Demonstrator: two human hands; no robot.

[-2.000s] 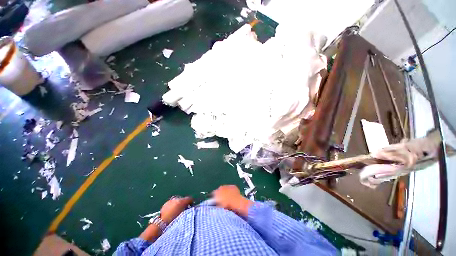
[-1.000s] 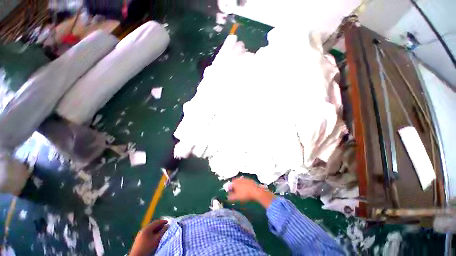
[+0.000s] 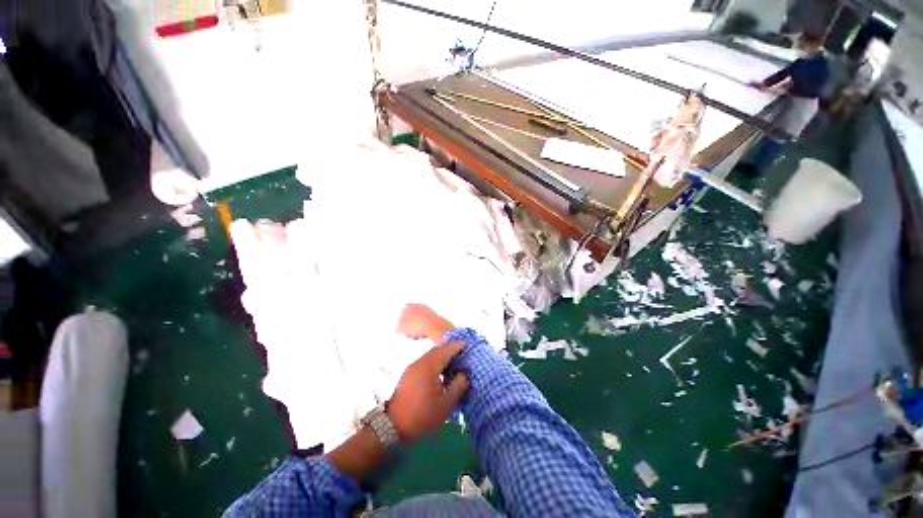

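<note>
A big, crumpled white cloth heap [image 3: 374, 243] lies on the green floor in front of me, overexposed and bright. My left hand [image 3: 427, 393], with a metal watch on its wrist, lies across my right forearm. Its thumb and fingers hold the blue checked right sleeve [image 3: 506, 405] near the cuff. My right hand [image 3: 423, 322] is stretched forward over the near part of the heap. It is pale and partly washed out, so its fingers and any small thing in them cannot be made out.
A brown table [image 3: 506, 132] with long strips and a white card [image 3: 584, 157] stands beyond the heap. A cream bucket [image 3: 810, 202] is at right, with scraps on the floor. A white roll [image 3: 83, 415] is at left. A person [image 3: 807, 76] stands at the far table.
The view has swung right, bringing the bucket and long table into view. My left hand has moved from my waist onto my right sleeve. My right arm reaches further forward.
</note>
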